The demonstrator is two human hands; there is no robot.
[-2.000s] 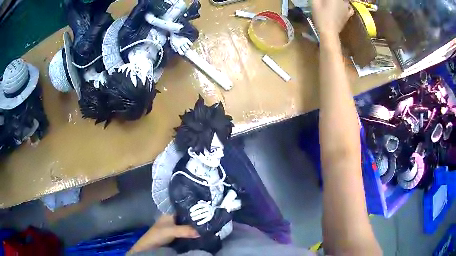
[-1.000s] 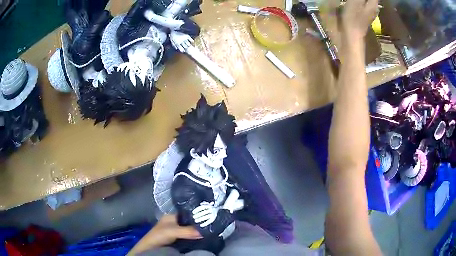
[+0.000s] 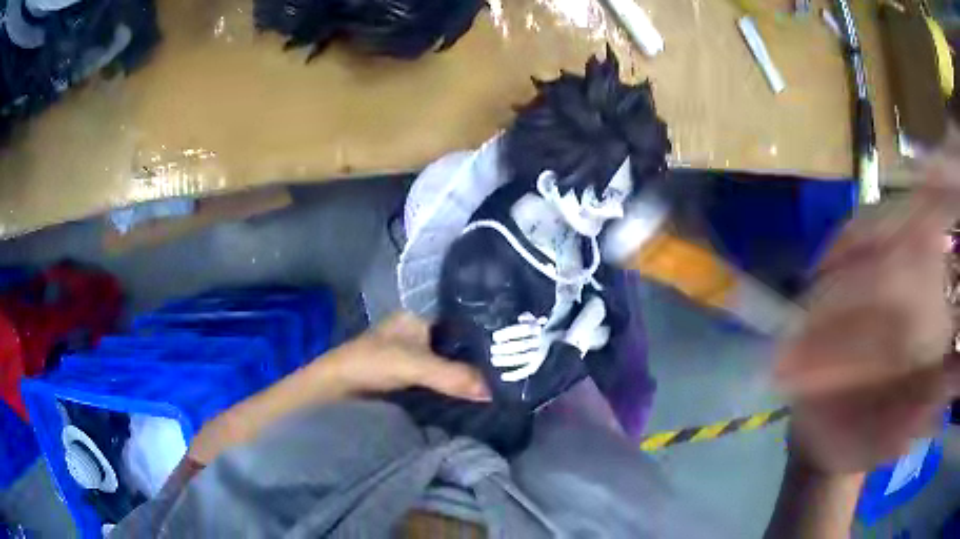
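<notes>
A figure (image 3: 490, 274) with spiky black hair, a white face and crossed white arms stands over my lap, its pale straw hat (image 3: 437, 216) behind its shoulder. My left hand (image 3: 405, 361) grips the figure's lower body from the left. My right hand (image 3: 874, 326) is blurred at the right and holds a tool (image 3: 690, 268) with a white tip, an orange band and a pale handle. The tip is close to the figure's face; whether it touches I cannot tell.
The brown bench (image 3: 242, 137) runs across the top. Another figure's black hair (image 3: 374, 23), white sticks (image 3: 760, 53) and a long black shaft (image 3: 860, 95) lie on it. Blue crates (image 3: 200, 337) stand at lower left. Yellow-black tape (image 3: 716, 430) marks the floor.
My right hand has come back from the far right of the bench with the orange-banded tool. The view has shifted down and left. My left hand still holds the figure.
</notes>
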